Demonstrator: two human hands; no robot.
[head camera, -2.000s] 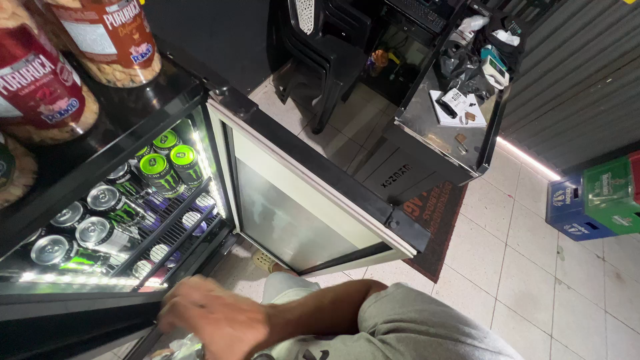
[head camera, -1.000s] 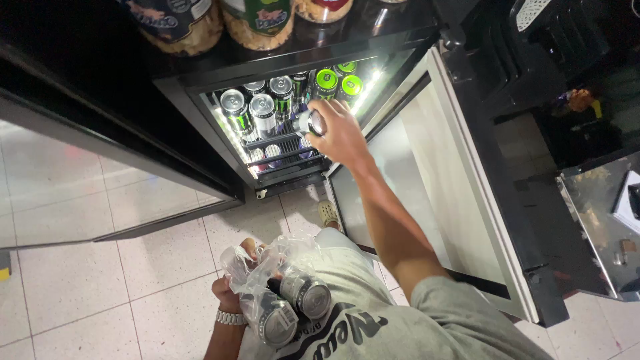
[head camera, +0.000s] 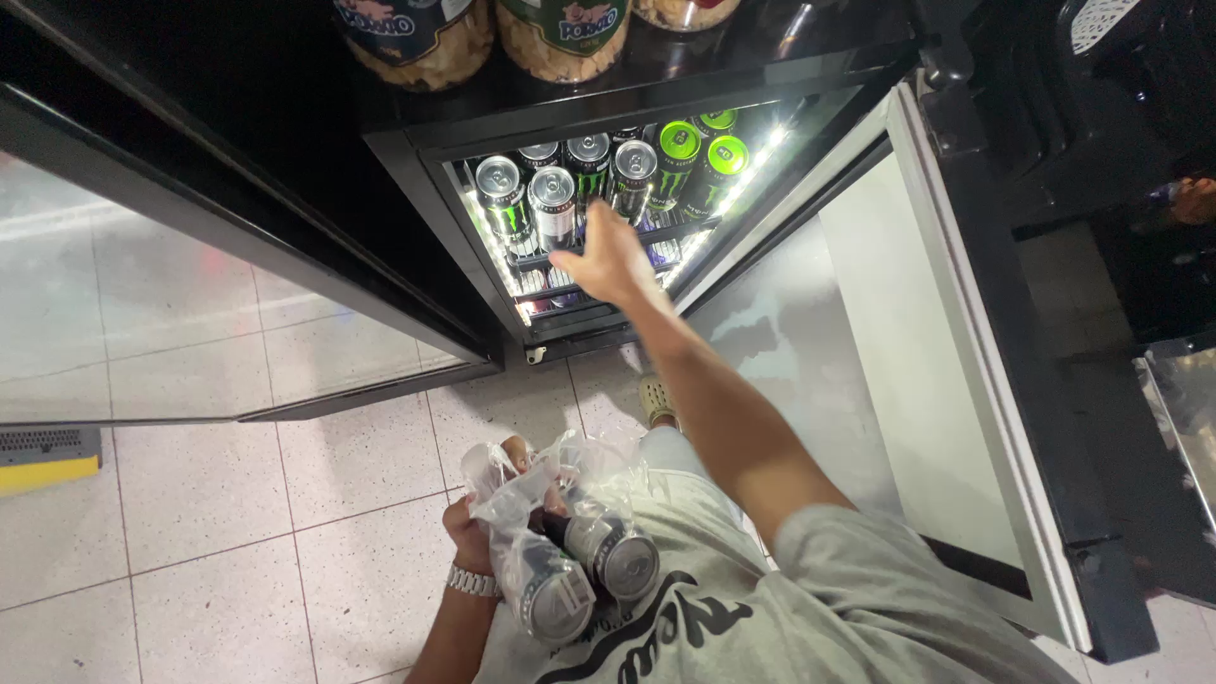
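My right hand (head camera: 608, 255) reaches into a lit drinks fridge, fingers spread, in front of a silver-topped Monster can (head camera: 553, 204); no can shows in its grasp. Several more silver-topped cans stand around it, with green-topped Monster cans (head camera: 678, 142) at the right of the shelf. My left hand (head camera: 470, 532), with a metal watch (head camera: 472, 581) at the wrist, holds a clear plastic bag (head camera: 518, 494) against my lap. Drink cans (head camera: 627, 562) lie in the bag, seen from their ends. Part of the left hand is hidden by the plastic.
The fridge door (head camera: 912, 332) stands open on the right. Jars of snacks (head camera: 562, 38) sit on top of the fridge. At left is another glass-fronted cabinet (head camera: 237, 285). My foot in a clog (head camera: 655, 399) is on the tiled floor (head camera: 361, 532); a metal-topped table (head camera: 1187, 408) is at far right.
A second ago my right hand held a can at the fridge shelf; now it is spread with no can visible in it. My left hand keeps the bag in my lap.
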